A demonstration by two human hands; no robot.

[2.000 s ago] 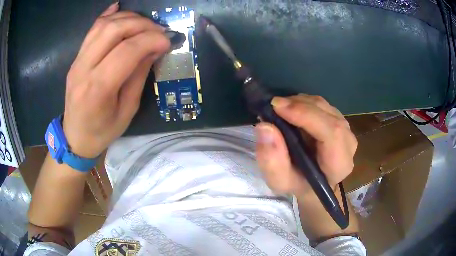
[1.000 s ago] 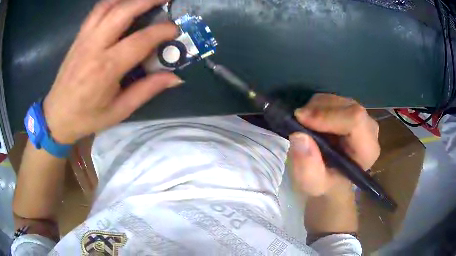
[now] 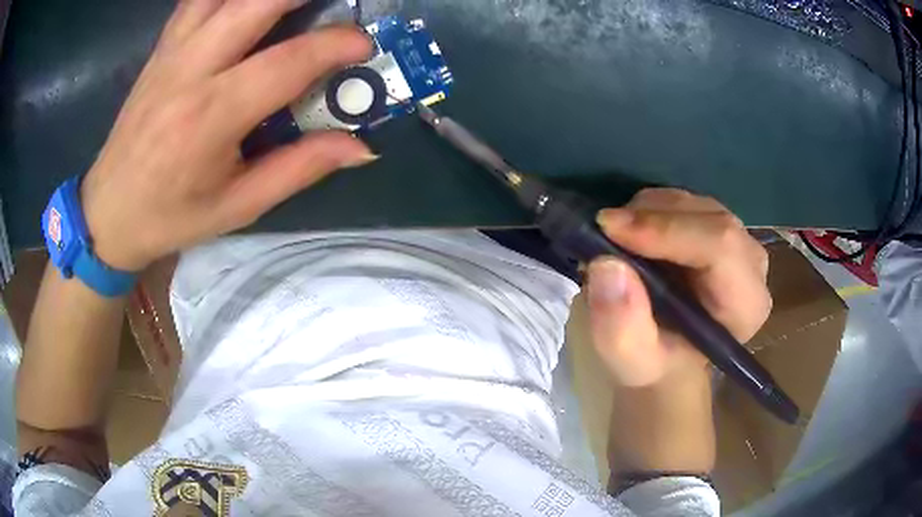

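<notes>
The blue circuit board (image 3: pixel 412 63) lies turned sideways on the dark green bench, its left part hidden under my left hand. A round speaker (image 3: pixel 355 95) with a black rim and pale centre sits on the board's silver area. My left hand (image 3: pixel 207 136) is spread over the board and holds it, thumb at the near edge and fingers at the far side. My right hand (image 3: pixel 677 283) grips the black soldering iron (image 3: pixel 607 242). Its metal tip touches or is very close to the board's near right edge, beside the speaker.
The bench surface (image 3: pixel 657 141) has a near edge just in front of my body. A dark mat with silver specks (image 3: pixel 799 12) is at the far right. Black cables (image 3: pixel 903 121) hang at the right. Cardboard boxes (image 3: pixel 799 333) stand below the bench.
The board has turned from upright to sideways under my left hand, which now covers its left part. The speaker shows flat on it. The iron's tip has moved down to the board's edge.
</notes>
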